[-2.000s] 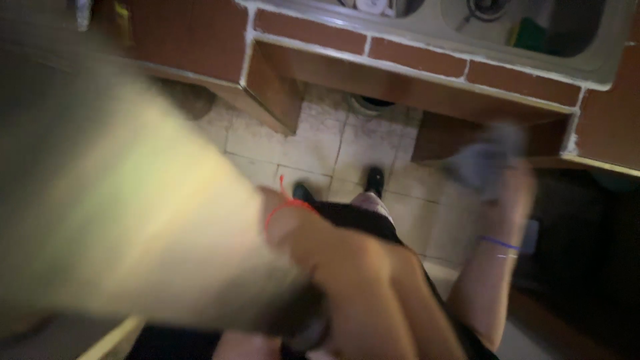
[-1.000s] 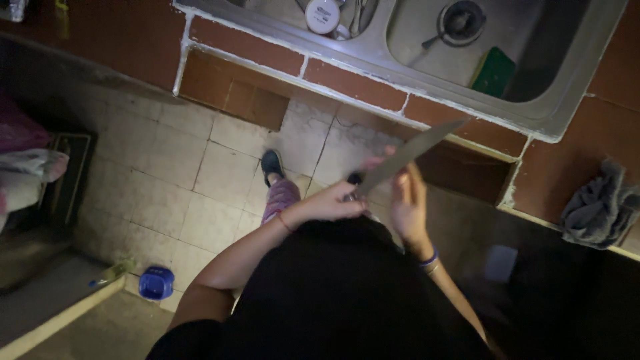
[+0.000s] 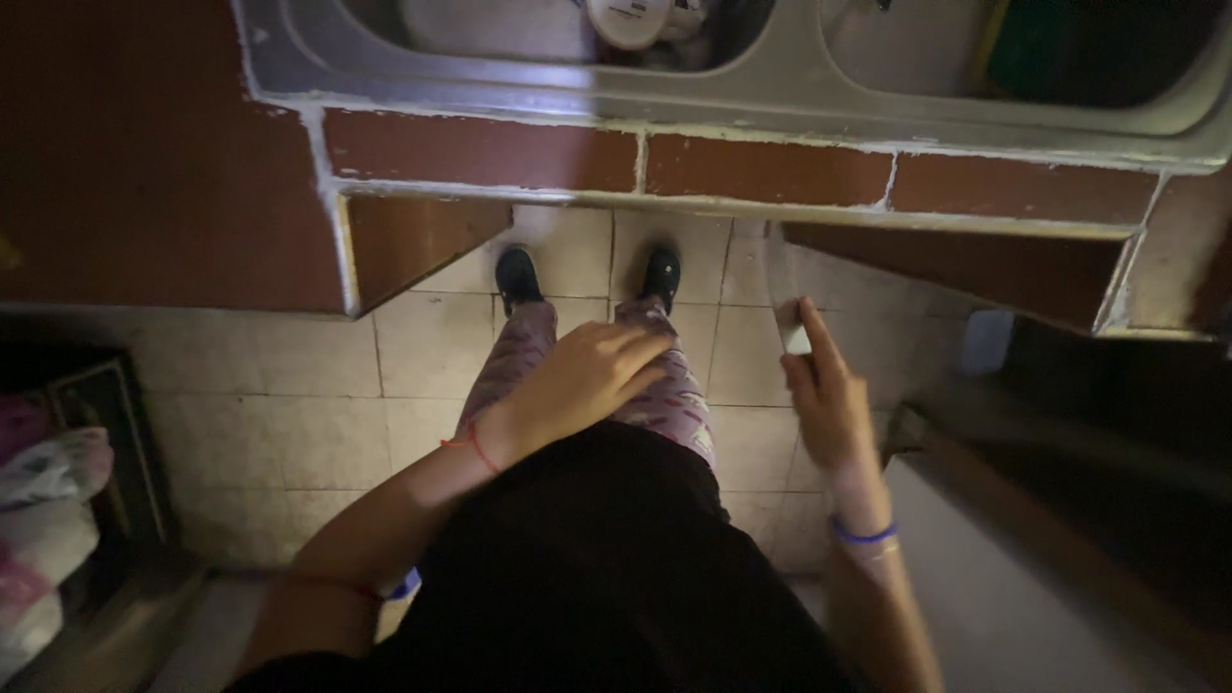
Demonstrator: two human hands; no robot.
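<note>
My right hand (image 3: 828, 385), with a blue band at its wrist, grips a knife; its blade (image 3: 782, 274) points away from me, below the sink's front edge. The handle is hidden in the hand. My left hand (image 3: 602, 371), a red string round its wrist, hangs over my lap above the patterned trousers (image 3: 674, 409). Its fingers are extended and nothing shows in it. The two hands are apart. Beyond them lies the steel double sink (image 3: 539, 91), with a white cup (image 3: 630, 19) in the left basin and a green thing (image 3: 1044, 48), perhaps a scouring sponge, in the right.
A tiled counter edge (image 3: 760, 178) runs between me and the basins. Brown side panels (image 3: 414, 241) flank my feet, which stand on pale floor tiles (image 3: 327, 433). At the left is a dark frame (image 3: 135, 443) beside cloths or bags (image 3: 48, 520). A pale flat surface (image 3: 982, 568) is at the lower right.
A second ago my left hand held the knife by its handle, close to my right hand; now the right hand has it and the hands are apart. The view has shifted noticeably.
</note>
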